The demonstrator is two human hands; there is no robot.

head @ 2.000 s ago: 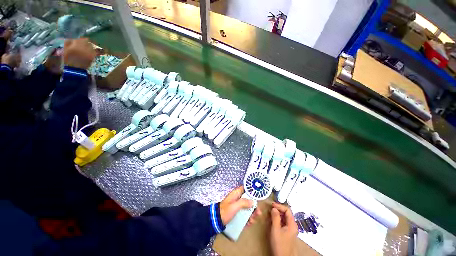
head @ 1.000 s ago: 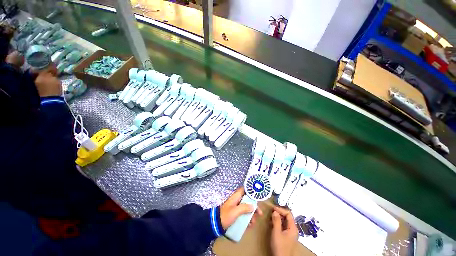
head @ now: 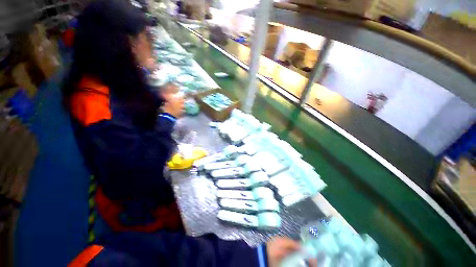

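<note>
My left hand [head: 283,251] is at the bottom edge, blurred and partly cut off. It is closed around the handle of a pale mint handheld fan, whose round head [head: 313,230] shows a dark blue centre. More mint fans [head: 342,241] stand close together just right of it, blurred. A row of fans [head: 237,194] lies on the silvery bubble wrap [head: 195,208], heads to the right. A denser group of fans [head: 282,167] lies beside the belt. My right hand is not in view.
A co-worker in a dark jacket [head: 125,151] stands at the left. A yellow power strip [head: 186,159] lies at the bench edge. A brown parts box [head: 218,106] sits farther back. The green conveyor belt [head: 355,182] runs along the right.
The view has swung left and up, so the co-worker shows more fully and the white paper has left the picture. My left hand sits lower in the frame; my right hand is out of view.
</note>
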